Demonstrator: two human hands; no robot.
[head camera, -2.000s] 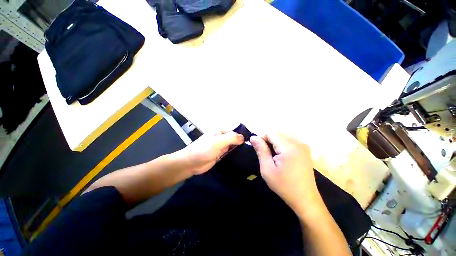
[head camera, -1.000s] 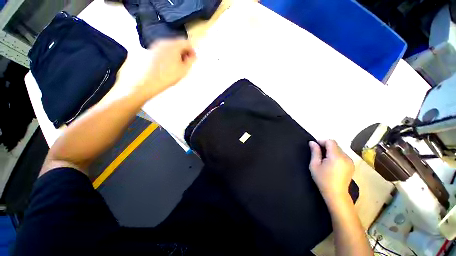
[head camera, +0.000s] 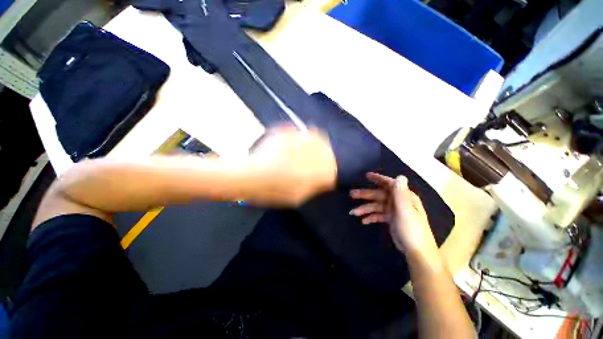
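Observation:
A long dark zippered gusset strip (head camera: 246, 78) with a pale zipper line stretches from the back left of the table to my left hand (head camera: 297, 167). My left hand is blurred and closed on the strip's near end; its fingertips are hidden. The black body panel (head camera: 420, 208) lies over the table edge and into my lap, partly under the strip and my left hand. My right hand (head camera: 400, 215) is open above the panel, palm turned left with fingers apart, holding nothing.
A black pouch (head camera: 99, 86) with a zipper edge lies at the left. More dark pieces (head camera: 261, 14) lie at the back. A blue bin (head camera: 423, 43) stands behind the table. The sewing machine (head camera: 529, 165) is at the right, with a red-handled tool (head camera: 565, 267) and wires below.
My left hand has come back from the far left pile, drawing the zippered strip over the panel. My right hand has let go of the panel's right edge and opened.

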